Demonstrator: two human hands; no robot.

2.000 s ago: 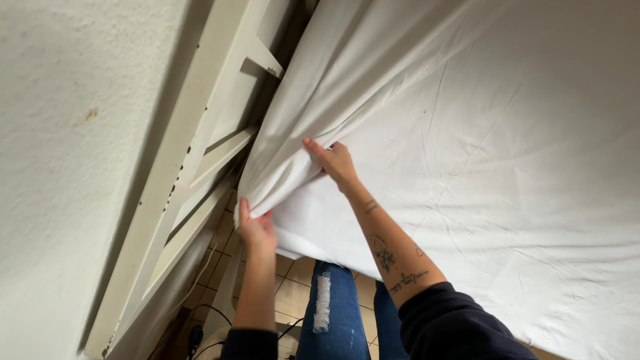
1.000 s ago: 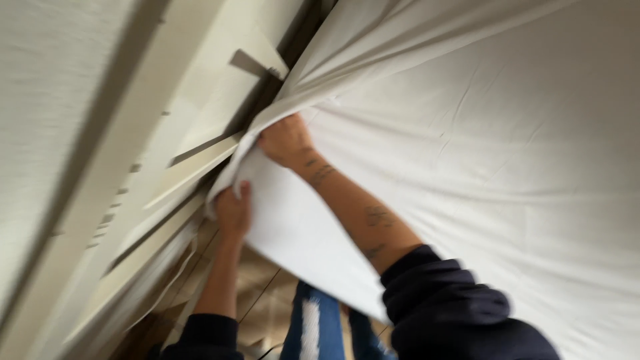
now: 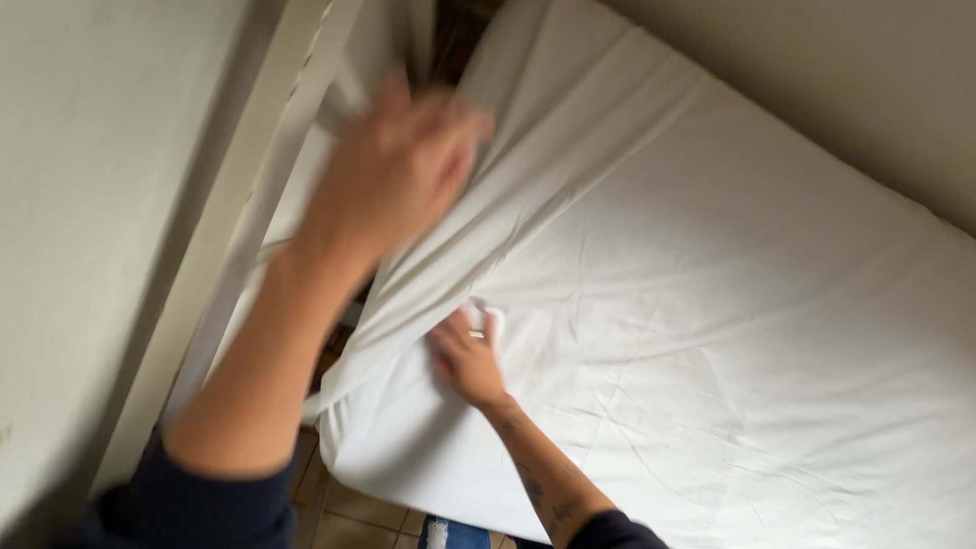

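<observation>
A white fitted sheet (image 3: 656, 305) covers the mattress, with long folds running along its left side and around the near left corner. My left hand (image 3: 404, 160) is raised above the mattress's left edge, blurred, its fingers partly bent; whether it holds anything is unclear. Lower down, my right hand (image 3: 469, 354) rests on the sheet beside the folds, a ring on one finger. Its fingertips touch the fabric near the gathered edge, and a small raised bit of cloth shows by them. Whether they pinch it cannot be told.
A white slatted frame (image 3: 252, 206) with chipped paint stands upright along the left, close to a pale wall (image 3: 99, 152). Another wall (image 3: 854, 84) borders the mattress at the upper right. Floor tiles (image 3: 358, 507) and my jeans (image 3: 457, 534) show at the bottom.
My left hand has left the sheet's near corner and risen up and forward. My right hand has let the lifted sheet edge down and now lies on top. The near corner now wraps the mattress.
</observation>
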